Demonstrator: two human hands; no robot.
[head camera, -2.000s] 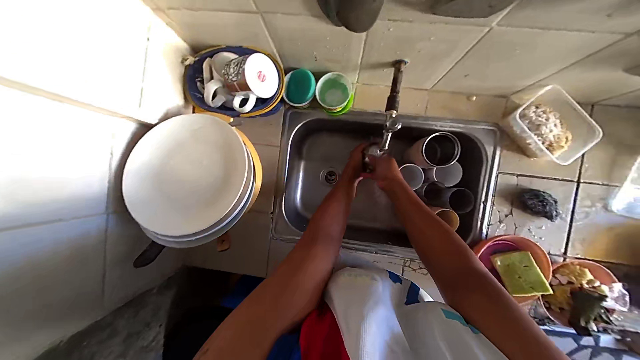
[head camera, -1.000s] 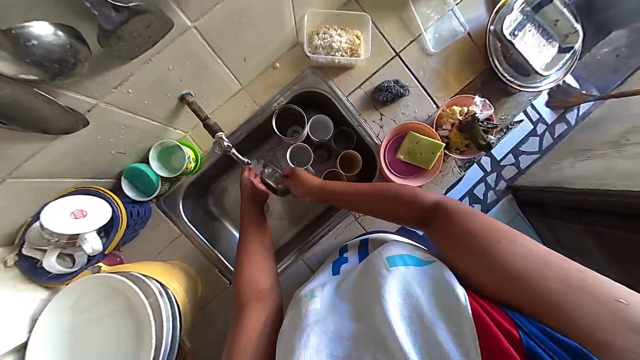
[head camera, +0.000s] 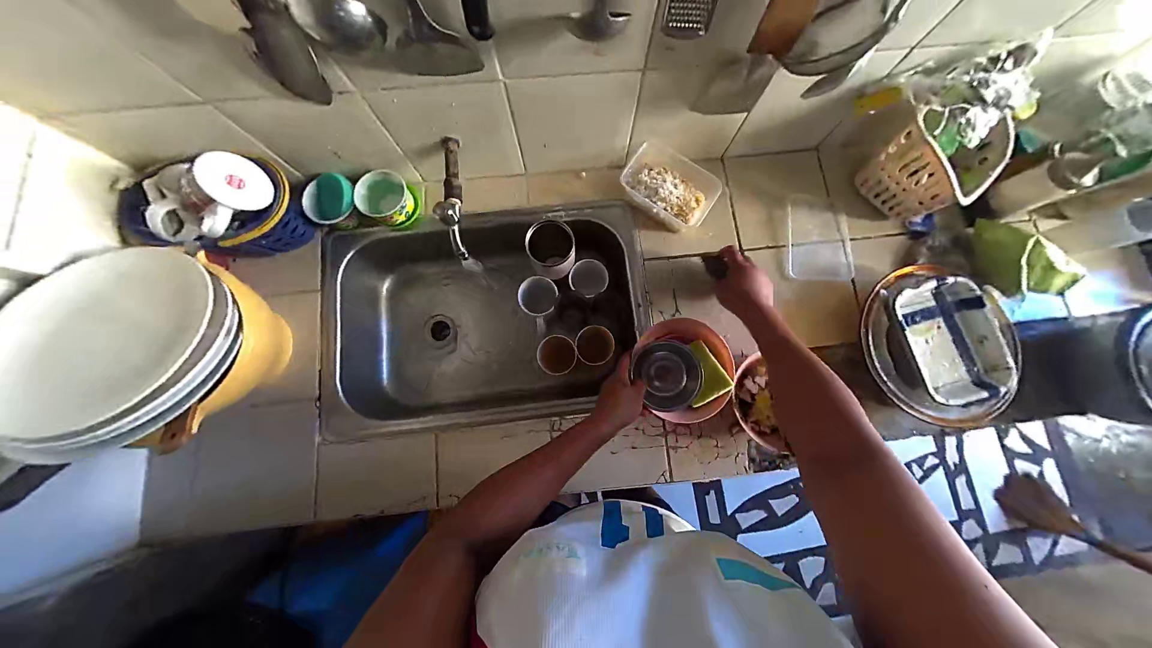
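Note:
My left hand (head camera: 621, 397) holds a clear glass cup (head camera: 667, 375) by its side, over an orange bowl (head camera: 689, 417) beside the sink. A yellow-green sponge (head camera: 713, 373) lies in that bowl. At the upper right of the bowl, my right hand (head camera: 745, 284) has its fingers on a dark scouring pad (head camera: 715, 266) at the tiled counter. Water runs from the faucet (head camera: 456, 236) into the steel sink (head camera: 396, 405). Several cups stand in the sink's right part, among them a tall mug (head camera: 550, 247) and a brown cup (head camera: 595, 346).
Stacked white plates (head camera: 108, 342) stand at left, near a blue basket (head camera: 270, 220) of mugs. Green cups (head camera: 329, 198) sit behind the sink. A plastic food container (head camera: 670, 186), a bowl of scraps (head camera: 756, 405) and a metal basin (head camera: 1008, 360) are at right. Utensils hang on the wall.
My hands were together at the faucet with the glass. Now they are apart: the left has moved right to the orange bowl with the glass, the right to the scouring pad. The view has turned.

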